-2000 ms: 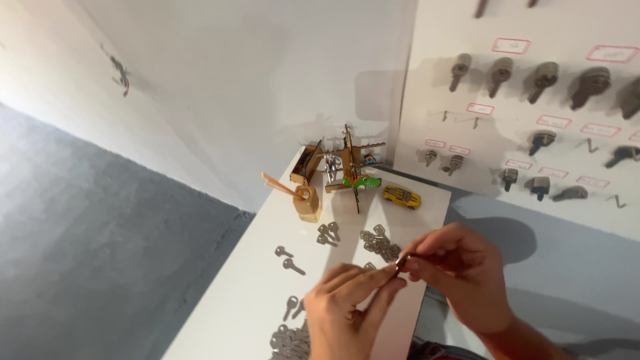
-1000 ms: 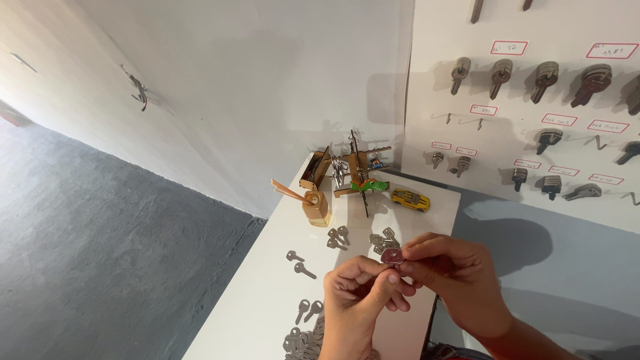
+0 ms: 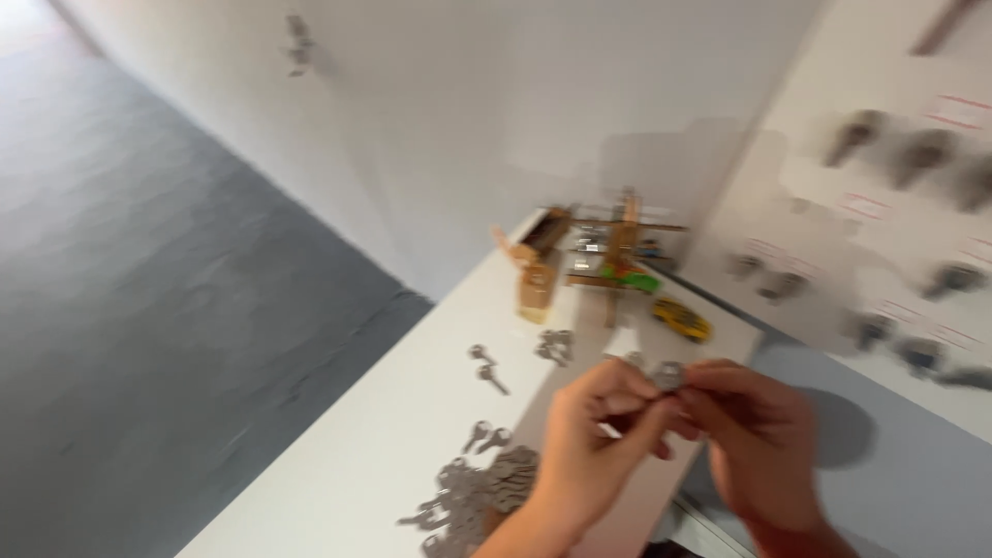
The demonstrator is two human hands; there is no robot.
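Observation:
My left hand [image 3: 597,442] and my right hand [image 3: 756,434] meet above the right part of a white tabletop [image 3: 372,434]. Between their fingertips they pinch a small grey metal piece [image 3: 669,375], blurred, seemingly a key's head. A large pile of metal keys [image 3: 465,496] lies to the left of my left wrist, partly hidden by it. Two keys [image 3: 490,436] lie just above that pile, two more keys [image 3: 488,370] farther up, and a small cluster of keys [image 3: 555,346] beyond my left hand. Other keys behind my fingertips are mostly hidden.
At the table's far end stand a wooden holder [image 3: 536,291], a dark open box [image 3: 549,231], a wooden rack [image 3: 620,240] with a green item [image 3: 639,280], and a yellow toy car [image 3: 682,319]. Keys [image 3: 856,136] hang on a white board at right. A wall borders the far side.
The small piece between my fingertips looked dark reddish a second ago and now shows grey. Both hands stay together. The view has shifted and tilted.

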